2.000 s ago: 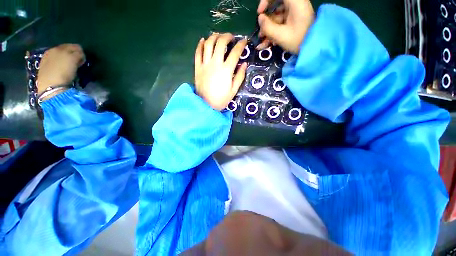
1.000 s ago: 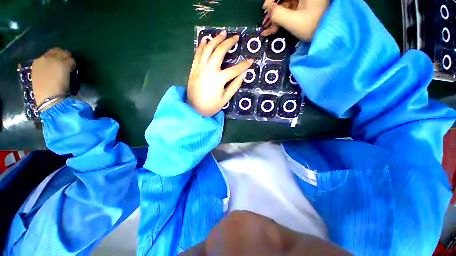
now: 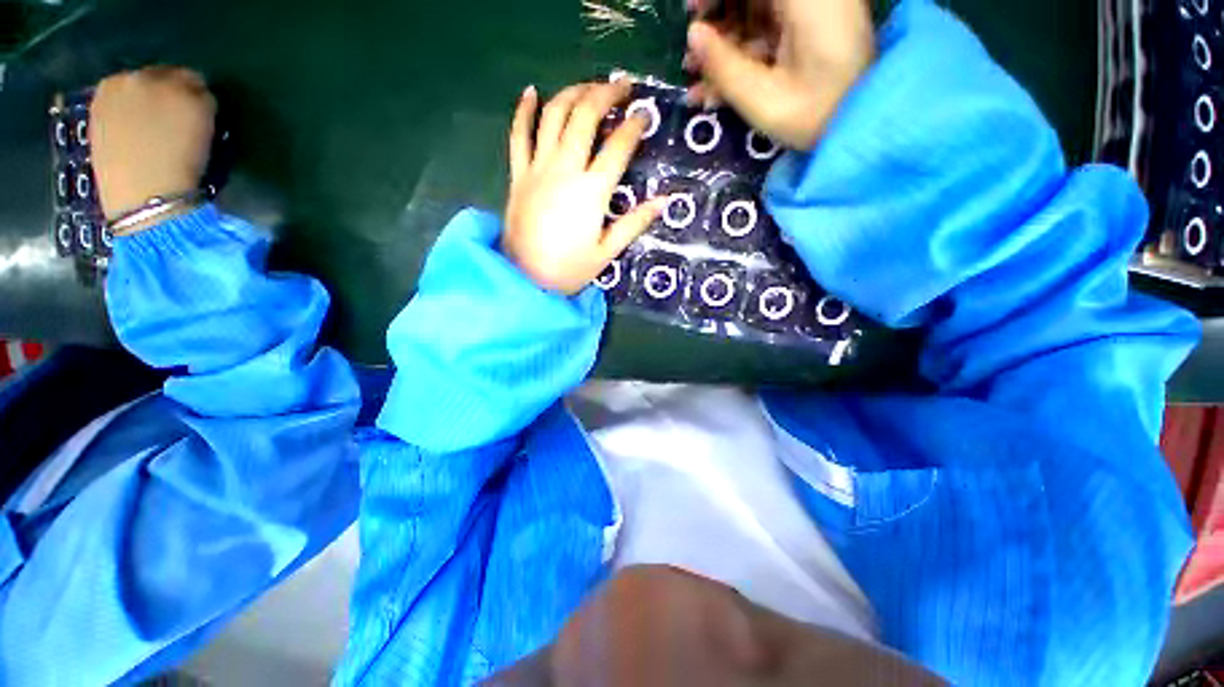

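Observation:
A dark sheet of black squares with white rings (image 3: 718,289) lies under a glossy clear film on the green bench. My left hand (image 3: 571,195) rests flat on its left part, fingers spread, covering some cells. My right hand (image 3: 799,67) is at the sheet's far edge with fingers curled around a slim black tool (image 3: 736,19), which is dark and partly hidden. The tool's tip cannot be made out. My right sleeve hides the right side of the sheet.
Thin pale slivers (image 3: 611,15) lie beyond the sheet. A stack of ringed sheets (image 3: 1199,161) stands at the far right. At left, another person's hand (image 3: 155,141) with a bracelet rests on a similar sheet (image 3: 71,181).
The sheet has turned slightly, its right near corner now further right and nearer me. My right hand has stayed near its far edge. The neighbouring person's hand appears higher in the view.

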